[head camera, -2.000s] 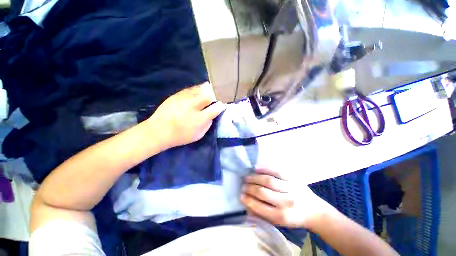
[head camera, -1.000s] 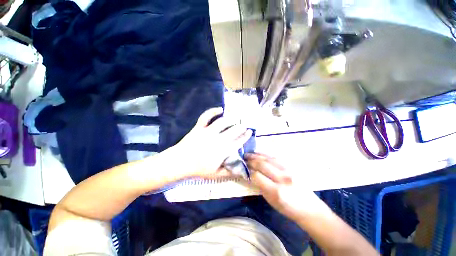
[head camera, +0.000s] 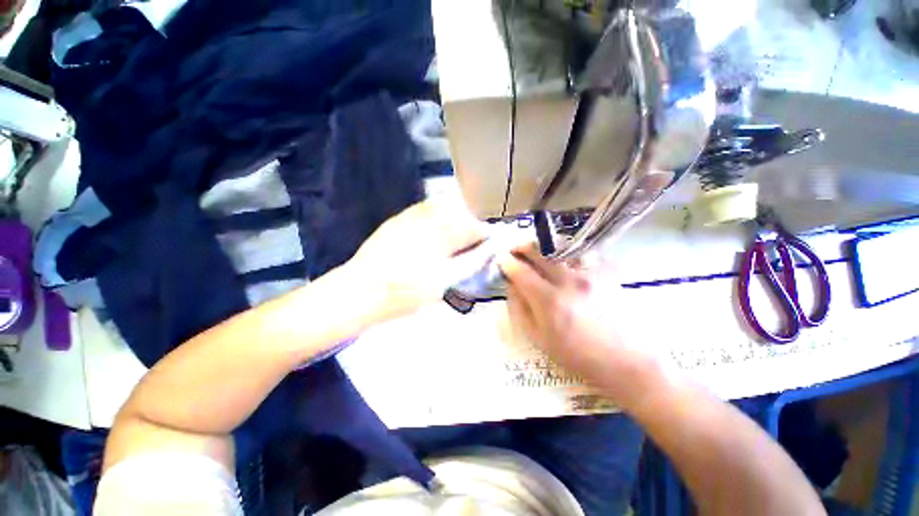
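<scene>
The dark navy garment (head camera: 242, 91) is piled left of the sewing machine head (head camera: 554, 111), with pale grey parts crossed by dark stripes. A navy piece of it hangs over the table edge towards the lap. My left hand (head camera: 418, 257) holds a small grey and navy edge of the cloth (head camera: 469, 282) just in front of the needle area. My right hand (head camera: 549, 297) has its fingertips on the same edge, close to the machine foot. The hands nearly touch. The needle itself cannot be made out.
Dark red-handled scissors (head camera: 783, 287) lie on the white table (head camera: 695, 333) right of the needle. A blue-edged flat object (head camera: 892, 264) is at the far right. Blue crates (head camera: 776, 423) stand below. A purple device (head camera: 14, 277) is at the left edge.
Both hands have moved up to the needle area with the cloth edge. Earlier the grey and navy cloth lay spread under the hands; now a navy piece hangs towards the lap.
</scene>
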